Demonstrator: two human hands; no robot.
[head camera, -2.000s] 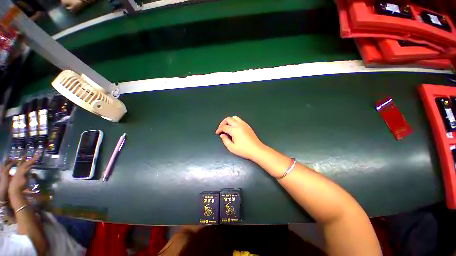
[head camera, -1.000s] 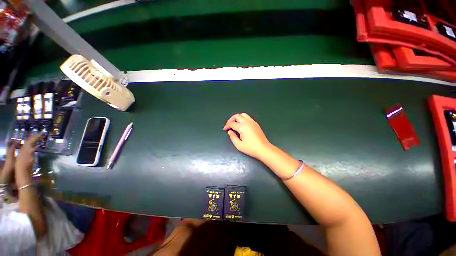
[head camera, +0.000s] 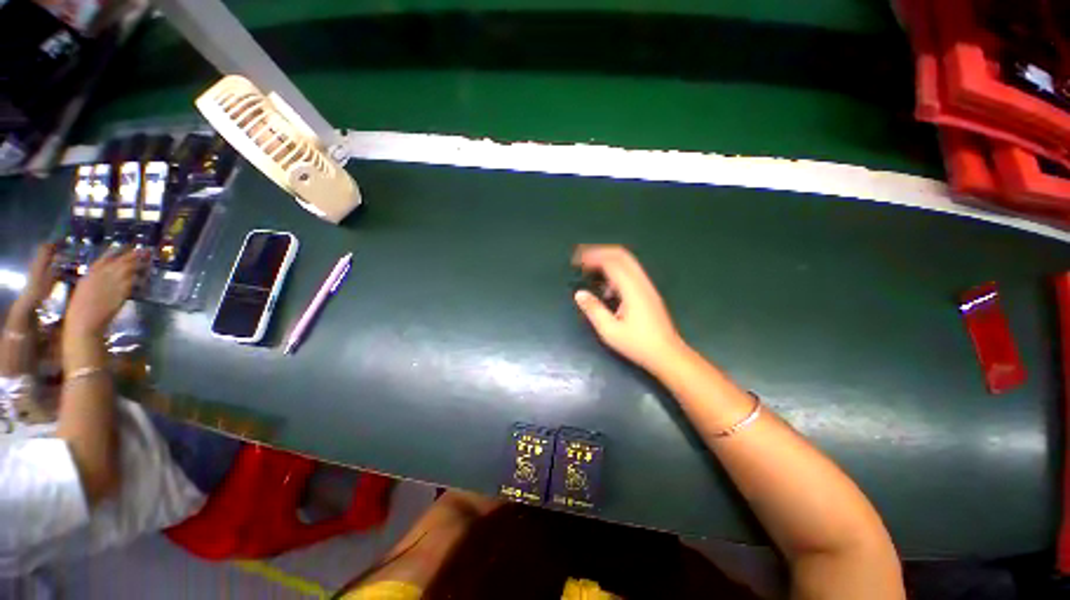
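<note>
My right hand (head camera: 634, 307) rests over the middle of the green bench, with the forearm coming from the lower right and a thin bracelet on the wrist. Its fingers are loosely curled and slightly blurred, the thumb apart, with nothing clearly held. Two small black battery packs (head camera: 526, 464) with gold print lie side by side at the near bench edge, below and left of that hand and not touched. My left hand is not in view; only part of a bare limb shows below the bench edge.
A smartphone (head camera: 255, 286) and a pen (head camera: 318, 304) lie at left, near a cream fan (head camera: 278, 145). A neighbour's hands touch black devices in a clear blister tray (head camera: 205, 252). A red packet (head camera: 993, 340) lies at right; red trays (head camera: 973, 84) are stacked at upper right.
The view has turned left, so the bench things appear farther right. My right hand's fingers have shifted a little and blur. The battery packs stay at the bench edge.
</note>
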